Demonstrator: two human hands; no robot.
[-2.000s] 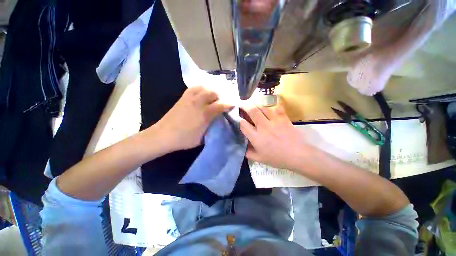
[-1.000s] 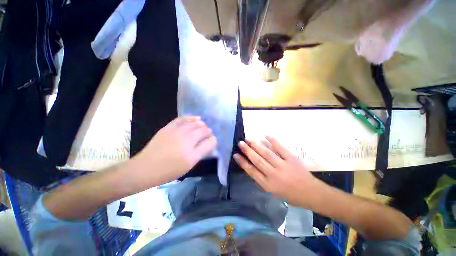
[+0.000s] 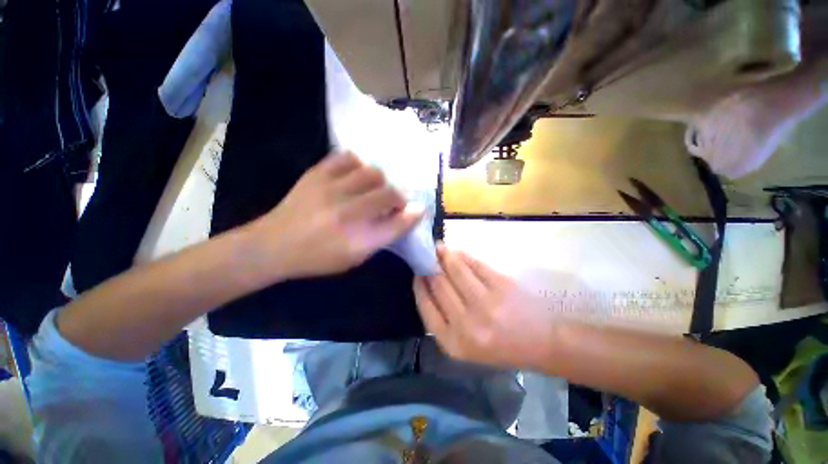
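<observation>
A black fabric panel (image 3: 272, 118) lies on the white table, running up left of the sewing machine head (image 3: 508, 72). A pale grey-blue piece (image 3: 419, 246) lies on its right side, overexposed white near the needle. My left hand (image 3: 340, 217) pinches the pale piece, its fingertips near the panel's right edge. My right hand (image 3: 477, 304) is at the lower right edge of the cloth, its fingertips touching the pale piece's lower tip. The needle and presser foot are lost in glare and behind the machine head.
Green-handled snips (image 3: 672, 227) lie right of the needle on the tan bed plate (image 3: 581, 172). A black strip (image 3: 708, 281) hangs at right beside a pale cloth wrap (image 3: 754, 136). Black cloth (image 3: 127, 172) is heaped at left. A blue basket (image 3: 186, 399) is at lower left.
The black panel's lower part now lies spread wider at the front. My left hand has moved up and inward, folding or bunching the pale piece. My right hand stays by the lower edge.
</observation>
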